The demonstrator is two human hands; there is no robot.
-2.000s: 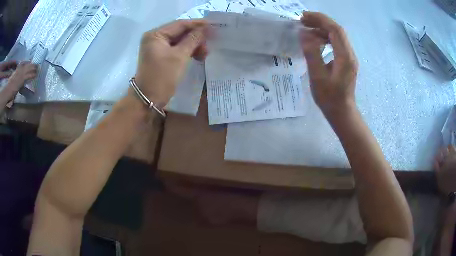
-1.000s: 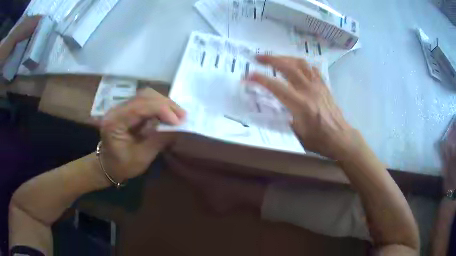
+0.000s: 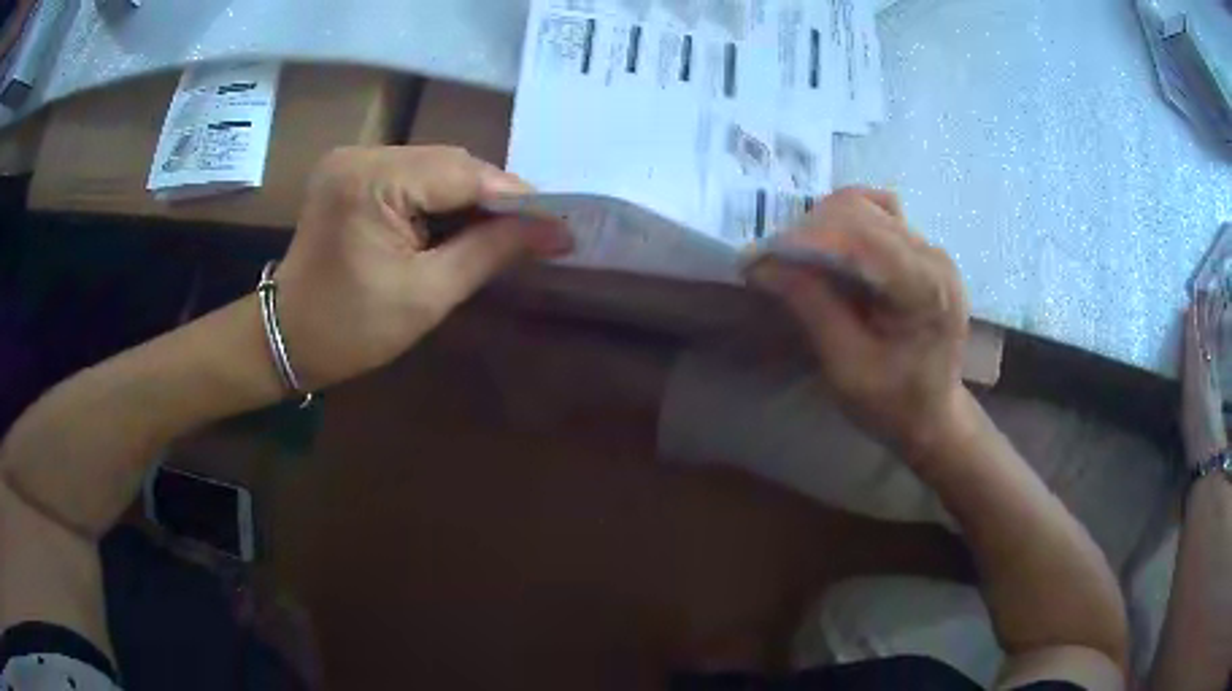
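An instruction sheet (image 3: 624,128) with black text, small grey pictures and black bars extends away from me over the table edge. My left hand (image 3: 405,263) pinches its near edge at the left between thumb and fingers. My right hand (image 3: 871,304) pinches the near edge at the right. The near edge is bent up between the hands. The right fingertips are partly hidden and the paper there is blurred. A folded leaflet (image 3: 214,132) lies on the brown carton ledge to the left.
White foam sheet (image 3: 993,162) covers the brown cartons (image 3: 331,135). A product box (image 3: 1200,68) lies at the far right. Another person's forearm with a wristwatch (image 3: 1207,466) is at the right edge. A smartphone (image 3: 203,513) lies low at the left.
The right hand has moved from above the sheet to its near edge. Both hands now hold that edge, and it is bent up. The view has shifted down, and the box behind the sheet is out of view.
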